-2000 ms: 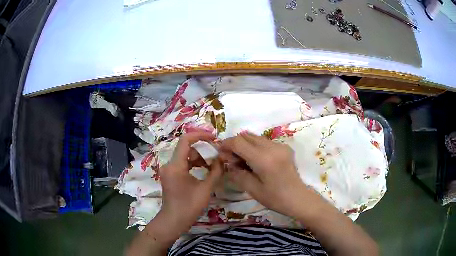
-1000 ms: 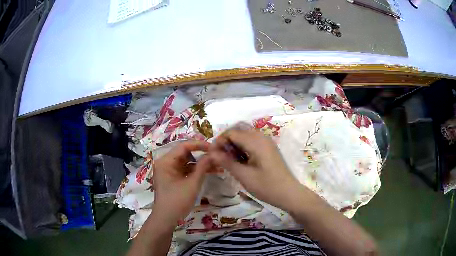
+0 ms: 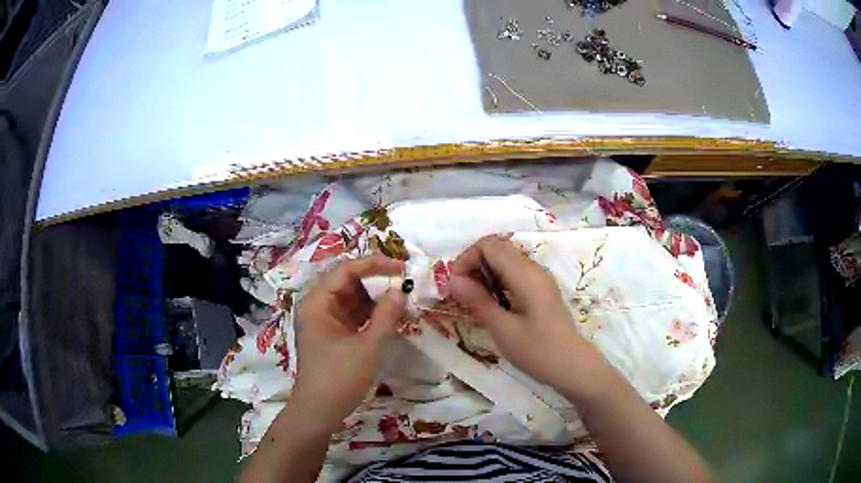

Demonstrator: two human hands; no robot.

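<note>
A white garment (image 3: 642, 283) with red-pink flowers fills the lap. Its narrow white band (image 3: 481, 377) runs diagonally down to the right from between the hands. My left hand (image 3: 349, 316) pinches the cloth between thumb and forefinger, and a small dark round fastener (image 3: 408, 284) shows at the fingertips. My right hand (image 3: 510, 302) is closed at the cloth edge just right of it, with a dark tool (image 3: 493, 286) tucked in the palm. I cannot see a needle clearly.
A grey-brown mat (image 3: 538, 85) on the white table (image 3: 359, 94) holds dark fasteners (image 3: 609, 57), silver bits (image 3: 510, 30) and a thin reddish-brown stick (image 3: 706, 30). A written sheet (image 3: 255, 24) lies at the back left. A blue crate (image 3: 142, 330) stands below the table.
The hands have moved slightly apart, so the dark fastener and the band now show. The view has shifted, bringing the written sheet further into the picture.
</note>
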